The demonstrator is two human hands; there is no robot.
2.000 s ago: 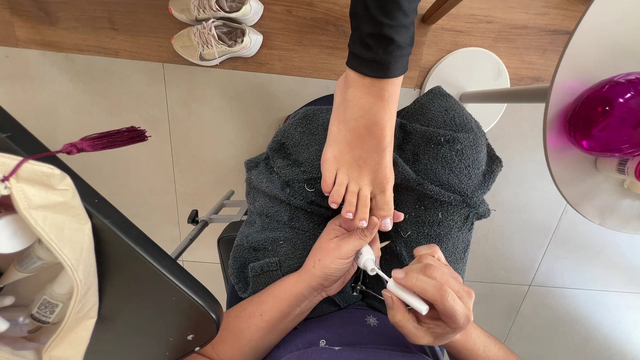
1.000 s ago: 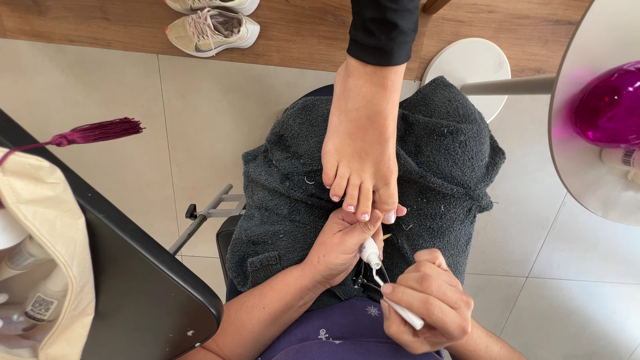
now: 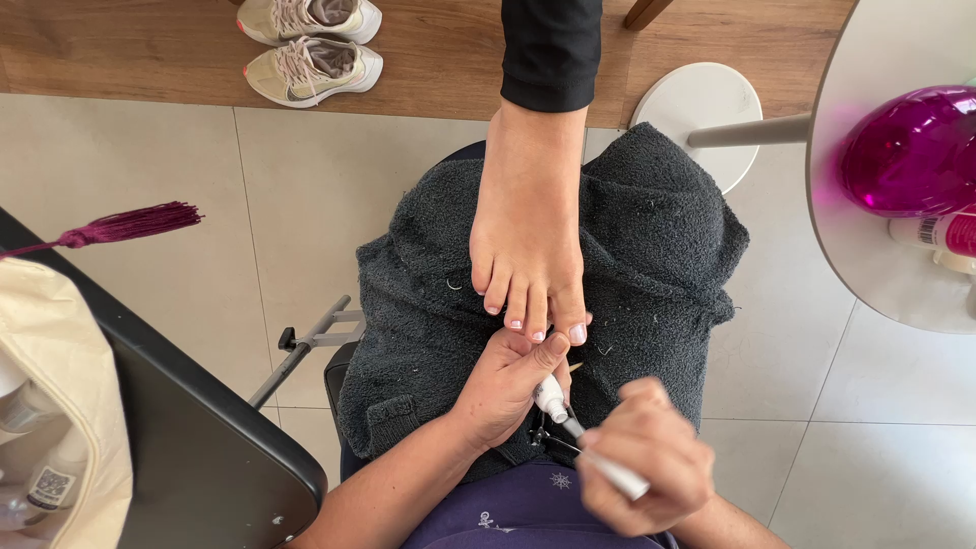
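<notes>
A person's bare foot point(image 3: 534, 206), below a black trouser cuff, rests over a dark grey towel point(image 3: 648, 229) on my lap. My left hand point(image 3: 507, 381) holds a small white nail polish bottle point(image 3: 550, 398), its mouth uncapped, with the thumb tip against the toes. The toenails carry pale tips. My right hand point(image 3: 648, 457), somewhat blurred, grips the white cap with its brush point(image 3: 618, 473); the brush end is close beside the bottle's mouth. Under my left hand are a pointed wooden stick point(image 3: 576, 367), mostly hidden, and a dark metal tool point(image 3: 541, 436), partly covered.
At left stands a black table point(image 3: 198, 396) with a cream pouch point(image 3: 69, 343) of bottles and a purple tassel point(image 3: 137, 225). A round white side table point(image 3: 846, 267) at right bears a magenta container point(image 3: 907, 152). Sneakers point(image 3: 313, 72) sit on the wooden floor beyond.
Two seconds ago the brush was at the bottle's mouth; one second ago too. Now the brush is out beside the mouth, and my right hand is blurred by motion.
</notes>
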